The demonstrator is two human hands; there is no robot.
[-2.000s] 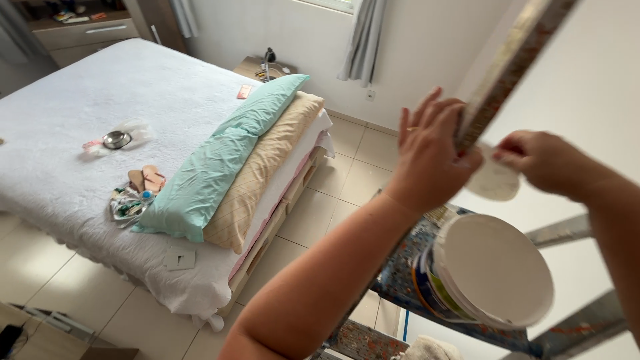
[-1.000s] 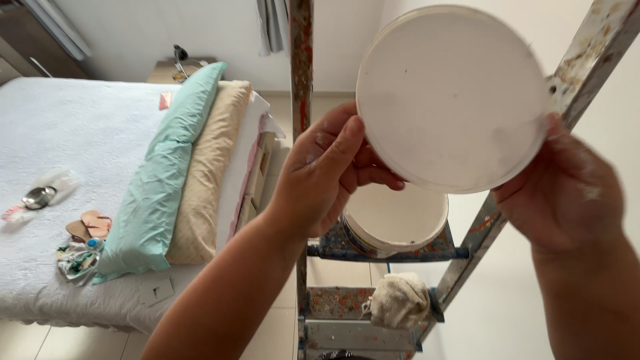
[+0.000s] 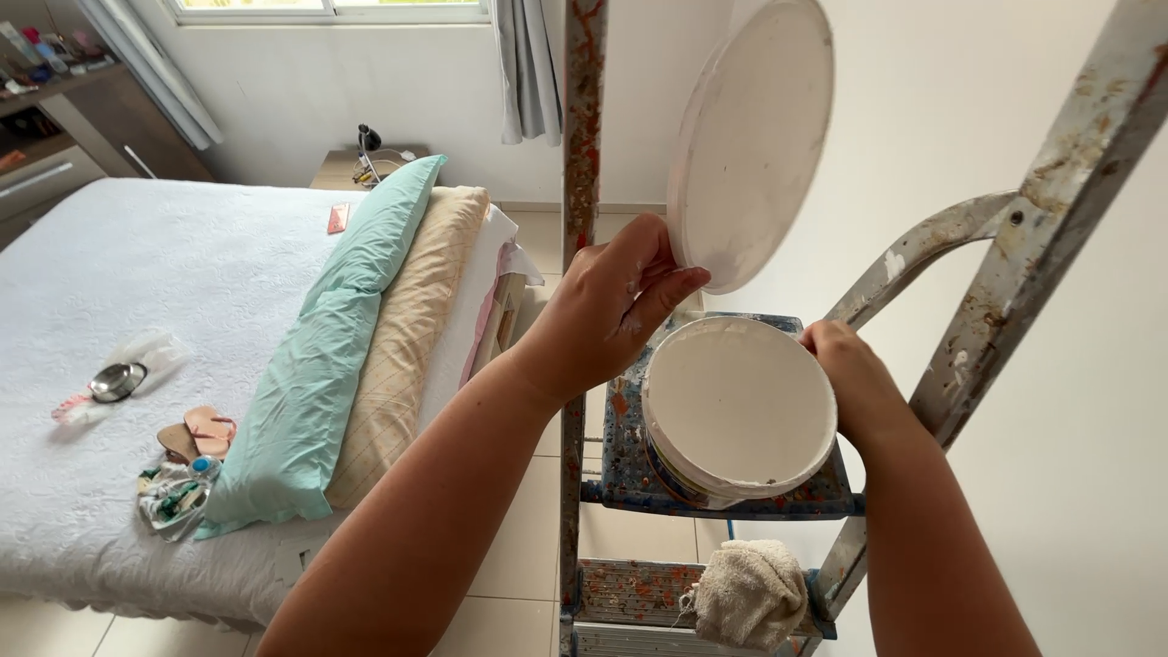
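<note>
My left hand pinches the lower edge of a round white plastic lid, which stands nearly upright above the ladder platform. My right hand grips the right rim of an open plastic bucket. White material fills the view inside the bucket, and a small dark speck lies near its lower rim. The bucket rests on the paint-spattered top platform of a metal stepladder. White smears show on the thumb side of my left hand.
A bundled beige cloth lies on the ladder step below. Ladder rails rise at both sides, with a white wall at the right. At the left is a bed with a mint pillow, flip-flops and a metal bowl.
Both hands held the lid one second ago; now only my left hand holds it, tilted up. My right hand has let go of it and moved down to the bucket rim.
</note>
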